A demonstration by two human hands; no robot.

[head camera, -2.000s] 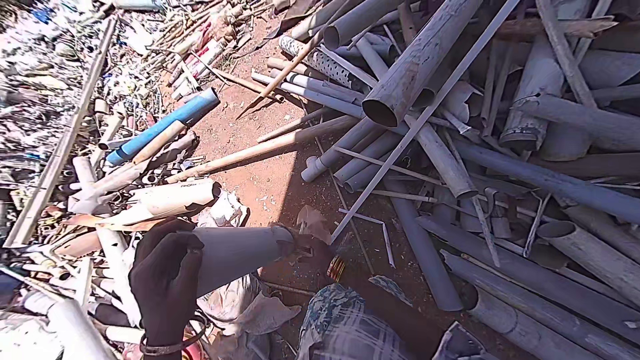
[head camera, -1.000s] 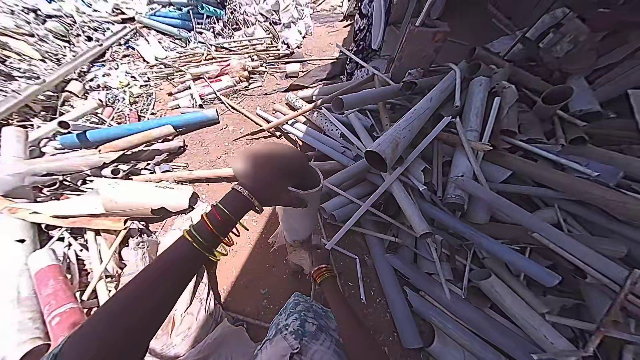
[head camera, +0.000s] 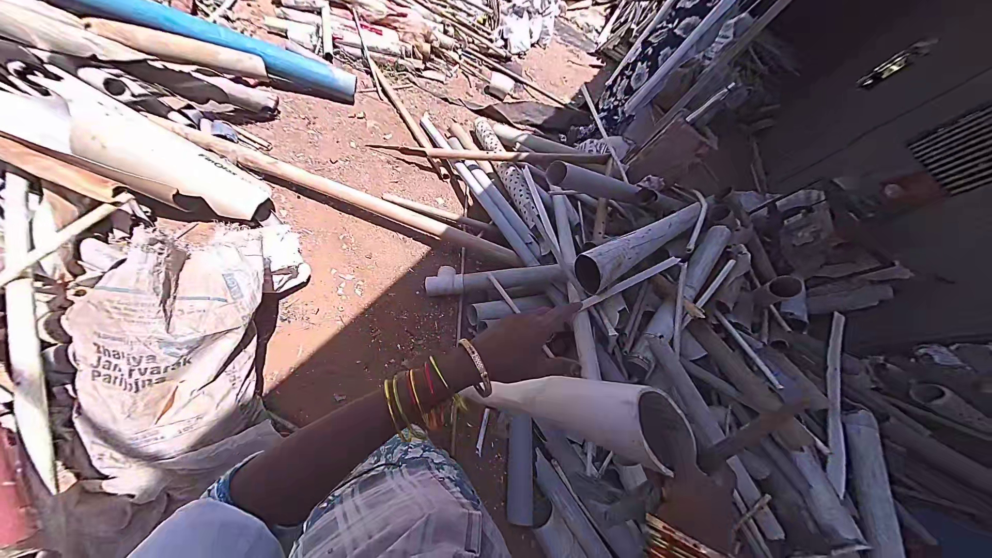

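Observation:
My left hand (head camera: pixel 531 333), with bangles on its wrist, is closed around the near end of a thin pale strip (head camera: pixel 632 283) over the pile of grey pipes. Below it lies a wide, off-white piece of plastic pipe (head camera: pixel 573 399), narrower on the left, its dark open mouth facing right. At that mouth's lower rim my right hand (head camera: pixel 694 500) grips the pipe piece, in shade near the bottom edge. A dark flat piece (head camera: pixel 752 434) reaches up and right from beside this hand; whether the hand holds it is unclear. The right fingers are partly lost in shadow.
Grey pipes (head camera: pixel 635 248) and loose strips heap up on the right. A long tan pole (head camera: pixel 372 205) crosses reddish ground. At left are a blue pipe (head camera: pixel 271 62), a large cream pipe (head camera: pixel 155 155) and a crumpled printed sack (head camera: pixel 167 349). A dark vented panel (head camera: pixel 914 155) stands at upper right.
My left hand has gone from the off-white pipe's mouth to the thin strip, whose angle has changed. The off-white pipe has swung from upright to lying sideways, mouth to the right. The view has shifted.

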